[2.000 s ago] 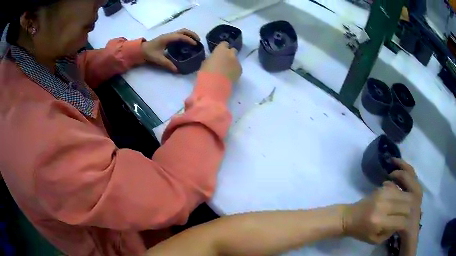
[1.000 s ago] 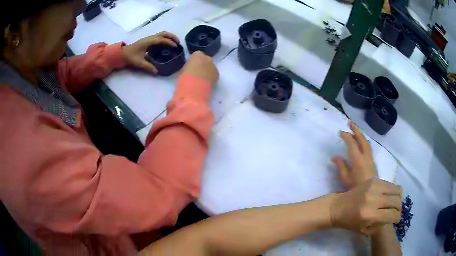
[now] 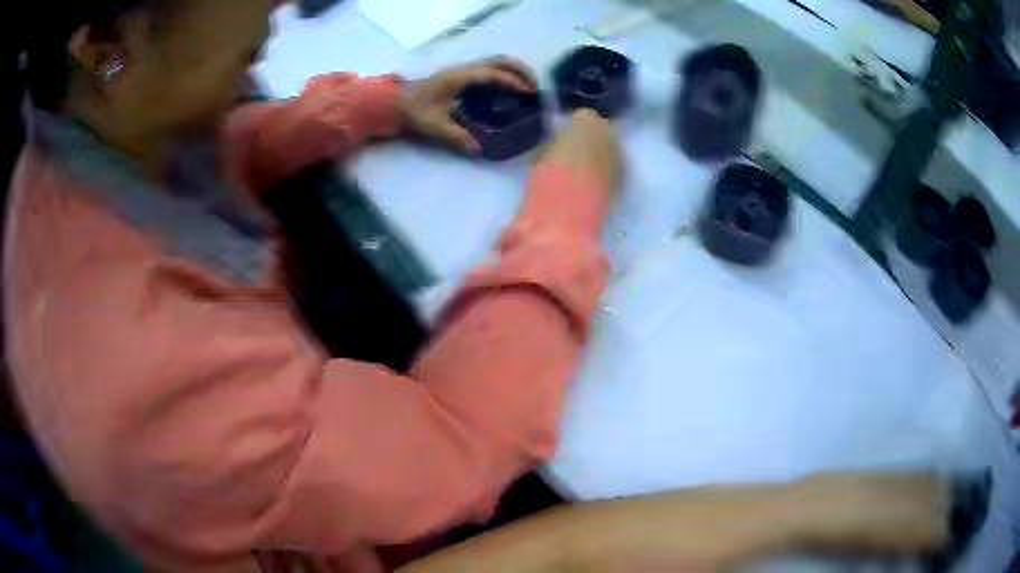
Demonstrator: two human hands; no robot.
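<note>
My left hand [image 3: 878, 513] reaches in from the bottom edge at the lower right. It is badly blurred, and its fingers cannot be made out. A dark heap of small inserts [image 3: 967, 509] lies right beside it, also blurred. My right hand is not in view. A dark plastic housing [image 3: 746, 215] stands open side up on the white bench covering [image 3: 738, 369], well beyond my left hand, with its round hub showing inside. Two nested housings [image 3: 718, 99] stand just behind it.
A person in an orange sleeve [image 3: 447, 392] sits at the left, one hand around a housing [image 3: 501, 119], the other at a second housing [image 3: 593, 78]. A green post [image 3: 912, 134] stands at upper right. Three housings [image 3: 960, 280] stand beyond the green rail.
The single housing was at my hands two seconds ago; it then stood near the nested pair. My right hand has left the picture. The view has swung left and blurred.
</note>
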